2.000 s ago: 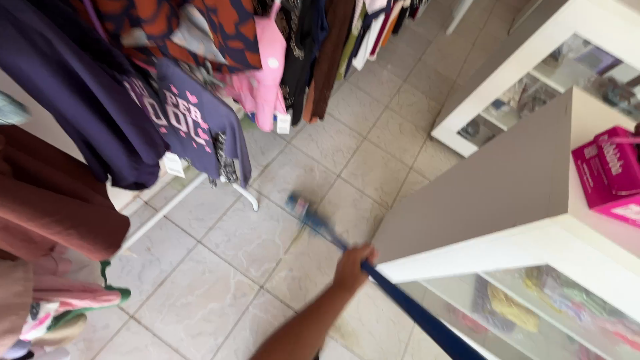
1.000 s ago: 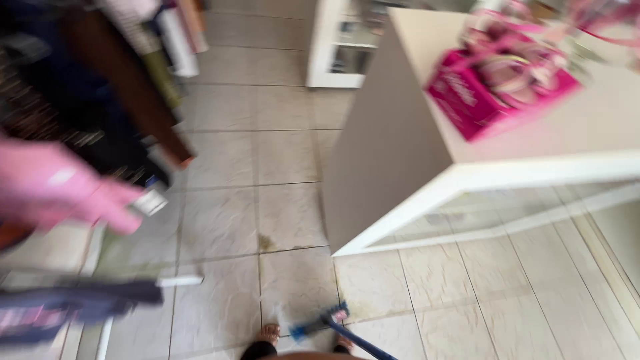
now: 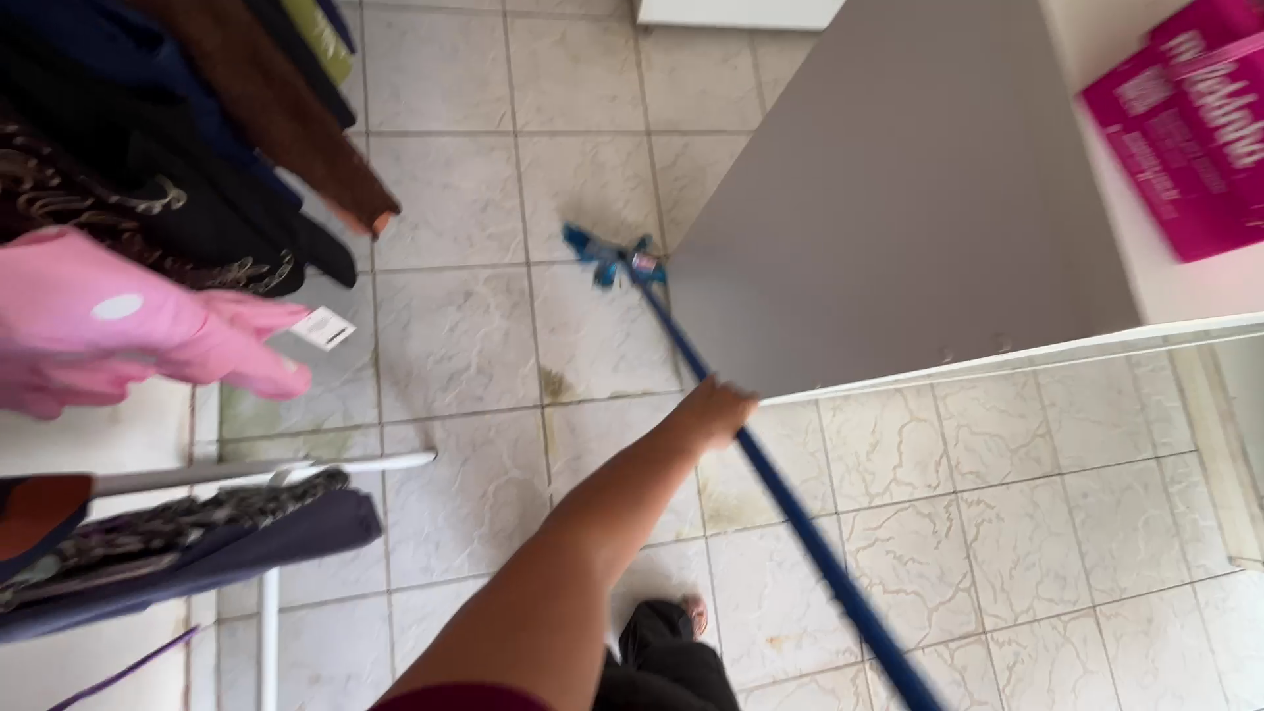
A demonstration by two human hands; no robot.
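Observation:
My left hand [image 3: 726, 413] is closed around the blue handle [image 3: 805, 523] of a broom, near the lower corner of a grey-sided cabinet. The arm reaches in from the bottom, with a maroon sleeve at its lower end. Beyond the hand, the broom head [image 3: 614, 259], with blue bristles and a small label, lies on the tiled floor beside the base of the cabinet. Toward the lower right the handle runs out of the picture. My right hand is not in view. A dark spot [image 3: 556, 383] marks a tile between the broom head and my foot.
Hanging clothes, among them a pink garment [image 3: 148, 321], line the left side. A white rack leg [image 3: 395, 461] juts over the floor. The grey cabinet side [image 3: 889, 217] stands at the right, bearing a pink box [image 3: 1185, 148]. My foot [image 3: 695, 614] is at the bottom.
The broom head was close to my feet one second ago; now it lies farther forward, beside the cabinet. My left hand is in view again. The view has shifted.

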